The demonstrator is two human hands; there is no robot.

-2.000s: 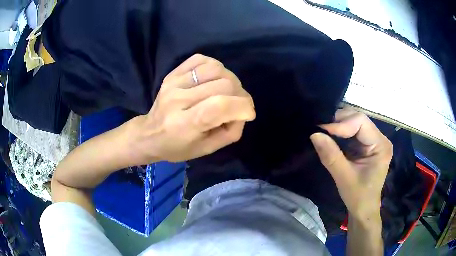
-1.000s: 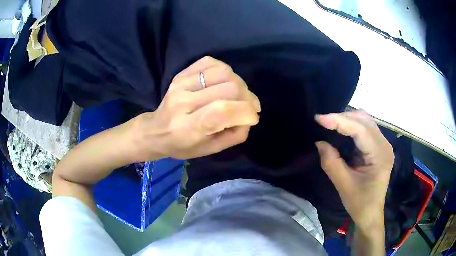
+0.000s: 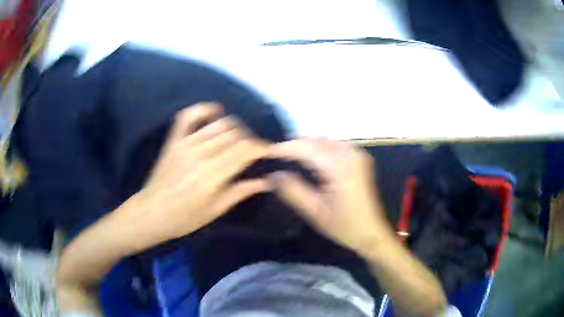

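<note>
A dark garment [image 3: 154, 80] lies over the left part of the white table and hangs down over my lap. My left hand [image 3: 210, 155] is on the garment, fingers bent around its dark cloth. My right hand [image 3: 328, 179] is close beside it, its fingertips meeting or nearly meeting the left ones at the cloth. The frame is blurred, and the cloth between the fingertips is hard to make out, so I cannot tell what the right hand holds.
The white table [image 3: 383, 93] has its front edge running to the right. Another dark cloth [image 3: 467, 49] lies at its back right. A red-edged container [image 3: 504, 217] with dark cloth is below right. A blue crate [image 3: 176, 282] is below left. Something red is at the top left.
The view has turned to the right. My right hand has come in to my left hand; before, they were apart. The garment now appears further left, with more white table showing.
</note>
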